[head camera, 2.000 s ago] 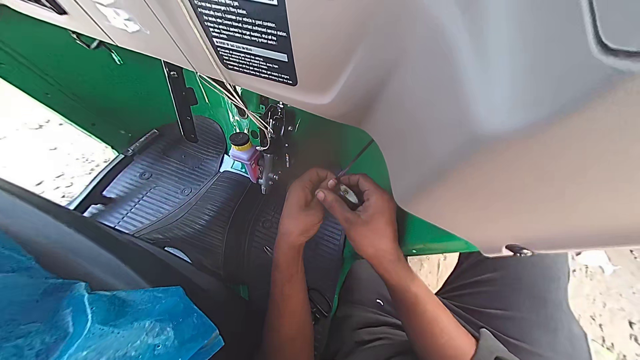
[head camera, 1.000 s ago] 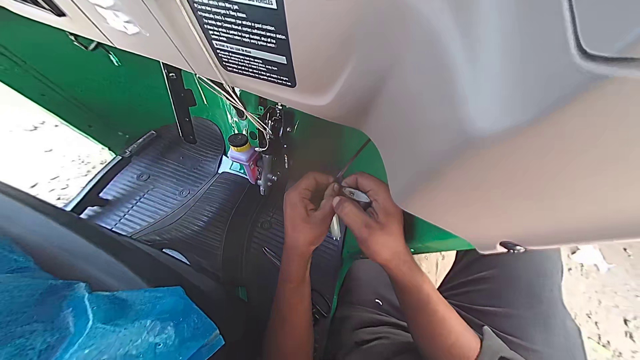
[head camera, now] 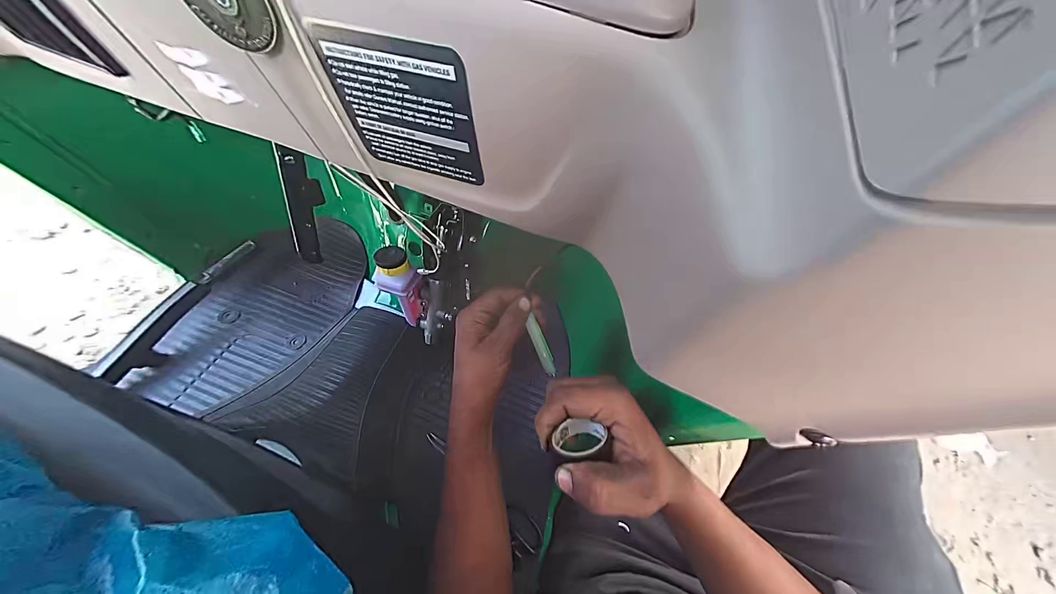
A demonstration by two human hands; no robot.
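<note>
My right hand (head camera: 610,445) grips a roll of black tape (head camera: 580,439), its pale core facing up. To its upper left, my left hand (head camera: 495,330) pinches a thin dark wire (head camera: 535,277) between thumb and fingers. A light green strip or tube (head camera: 539,342) slants from the left fingertips down toward the right hand; its exact kind cannot be told. Its lower end comes close to the right knuckles. Left of the left hand stands a reservoir (head camera: 398,283) of pink fluid with a black and yellow cap.
A beige dashboard panel (head camera: 577,124) with a black printed label (head camera: 400,107) overhangs the hands. Pale cables (head camera: 388,202) run down to a dark metal mechanism (head camera: 450,272). Ribbed black floor mat (head camera: 272,330), green body panel (head camera: 594,313) and blue plastic sheet (head camera: 165,544) surround the work.
The hands were close together and have moved apart, the right one down and toward the camera with the tape roll. The green strip between them now shows plainly.
</note>
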